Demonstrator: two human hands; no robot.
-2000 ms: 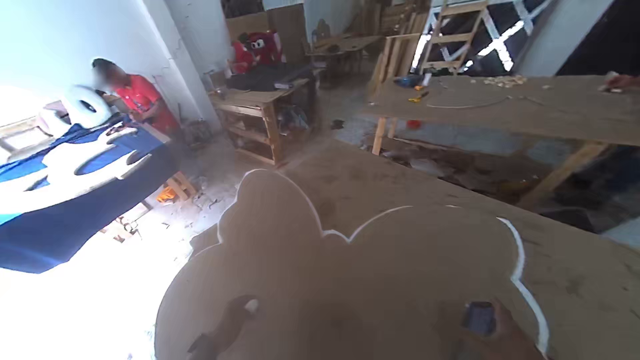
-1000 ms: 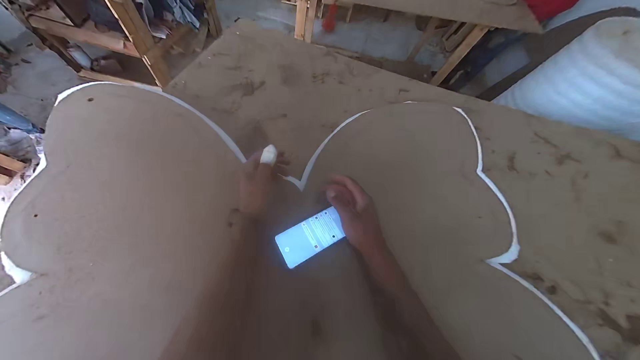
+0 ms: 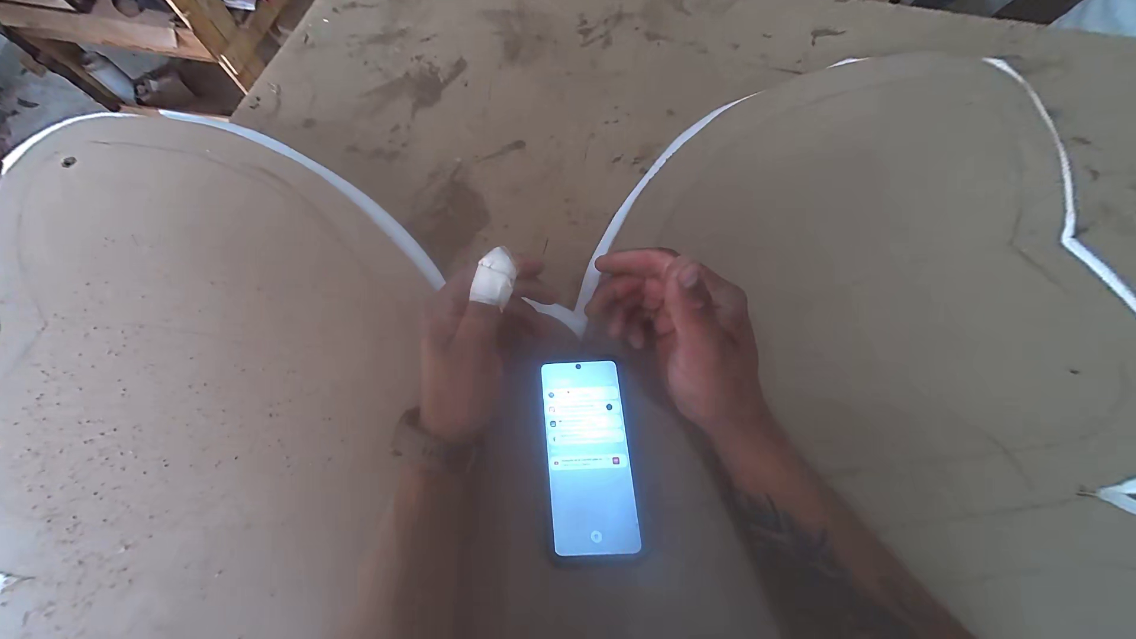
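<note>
A smartphone [image 3: 593, 506] with a lit screen lies upright in the view on a large brown board [image 3: 266, 399] cut in a scalloped outline with a white edge. My left hand [image 3: 470, 346] is left of the phone's upper end, its thumb wrapped in a white covering, a band on the wrist; its fingers are partly hidden behind the thumb. My right hand [image 3: 683, 328] is just right of and above the phone, palm turned inward, fingers loosely curled and apart, holding nothing. Both hands are near the notch in the board's far edge.
Beneath the cut board is a brown, stained work table [image 3: 532, 98]. A wooden stand [image 3: 213, 35] with items on its lower shelf is at the upper left. A pale material [image 3: 1096, 18] shows at the upper right corner.
The phone, at my right hand and tilted one second ago, now lies straight with my right hand off it. The view has swung down from the room to the board.
</note>
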